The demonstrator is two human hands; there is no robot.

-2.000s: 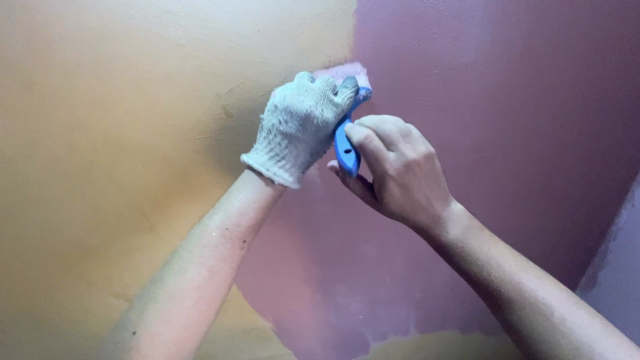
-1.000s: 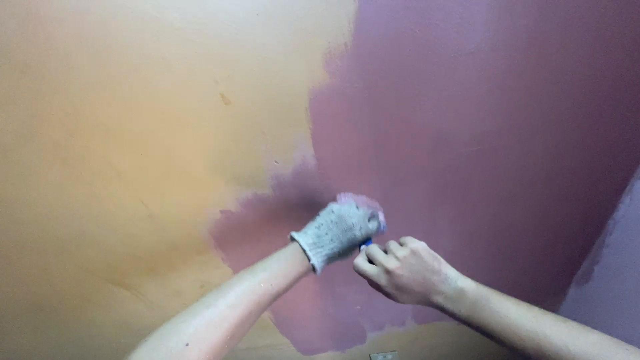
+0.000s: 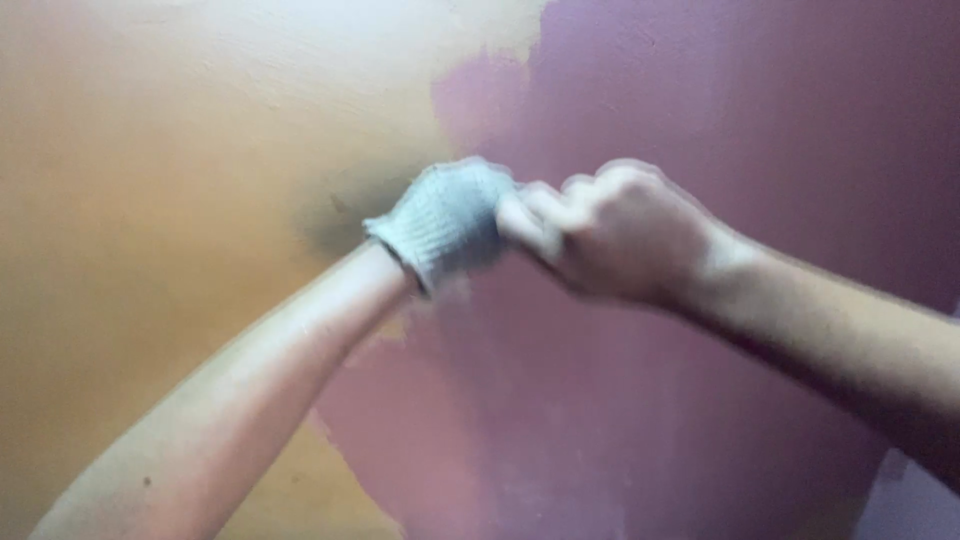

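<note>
My left hand (image 3: 457, 217), in a light knitted glove, is closed near the wall at the ragged edge between yellow and purple-pink paint. To its right, my bare right hand (image 3: 622, 229) has its fingers curled and meets the gloved one. Both are slightly blurred. The paintbrush with a blue handle that the earlier frames show between them is hidden behind the hands now. Purple-pink paint (image 3: 600, 390) covers the wall right of and below the hands, and a rounded patch (image 3: 484, 97) of it lies just above them.
Yellow wall (image 3: 150, 225) fills the left side, with a dark shadow beside the glove. More yellow shows at the bottom, left of the pink edge. A pale lilac surface (image 3: 911, 499) meets the purple wall at the lower right corner.
Both hands moved down the wall, then back up some way. Since two seconds ago, purple-pink paint has spread left over the yellow near the upper edge. The blue handle has gone out of sight.
</note>
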